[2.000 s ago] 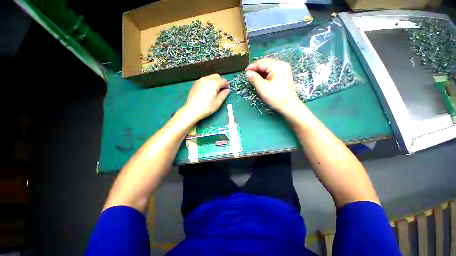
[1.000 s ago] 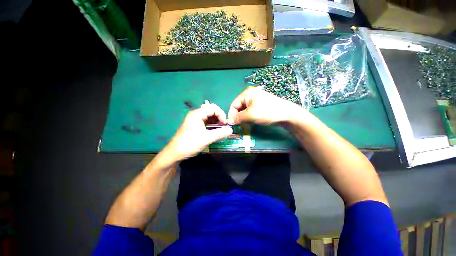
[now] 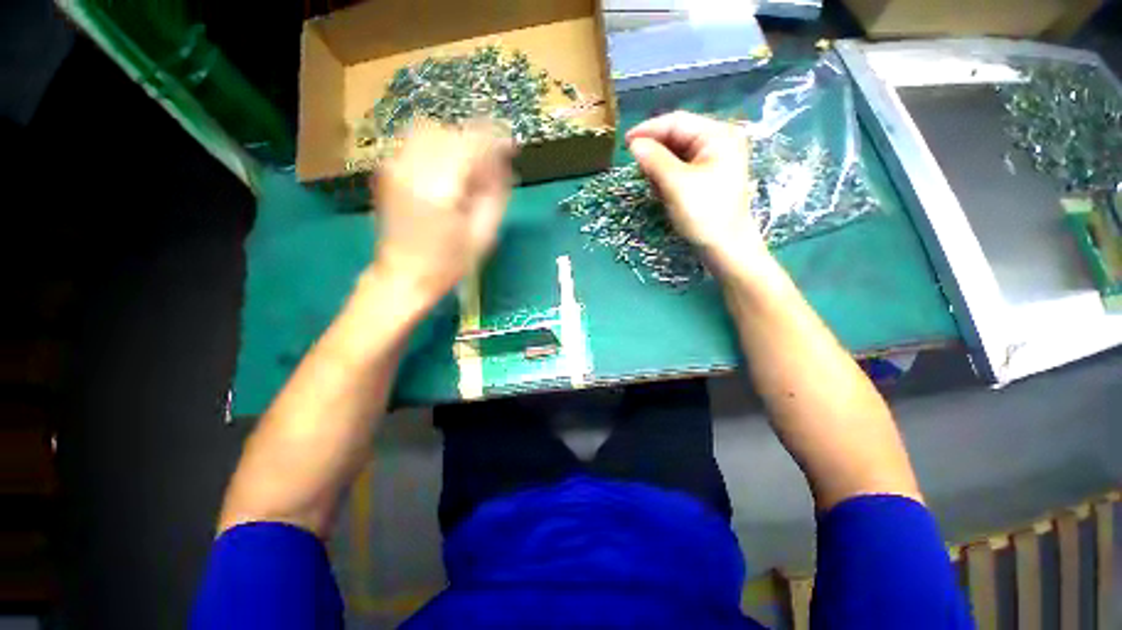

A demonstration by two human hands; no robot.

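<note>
The small circuit-board jig (image 3: pixel 523 338) lies at the near table edge between two pale tape strips, uncovered by my hands. My left hand (image 3: pixel 441 185), blurred, is over the front wall of the open cardboard box (image 3: pixel 461 164); whether it holds anything cannot be told. My right hand (image 3: pixel 699 166) is over the far side of the loose pile of components (image 3: pixel 640 234), thumb and forefinger close together; anything between the fingertips is too small to make out. A heap of components (image 3: pixel 474 86) lies in the box, partly hidden by my left hand.
A clear plastic bag of components (image 3: pixel 812 185) lies right of the loose pile. A white-framed tray (image 3: pixel 917 209) with another heap and green board pieces (image 3: pixel 1089 234) stands at the far right. Pale blue-grey flat boxes (image 3: pixel 683 49) are at the back. Slatted wood (image 3: pixel 1021 572) shows at lower right.
Both hands were together at the jig one second ago. They have parted: the left has moved up and left to the box, the right up and right to the pile. The jig is uncovered again.
</note>
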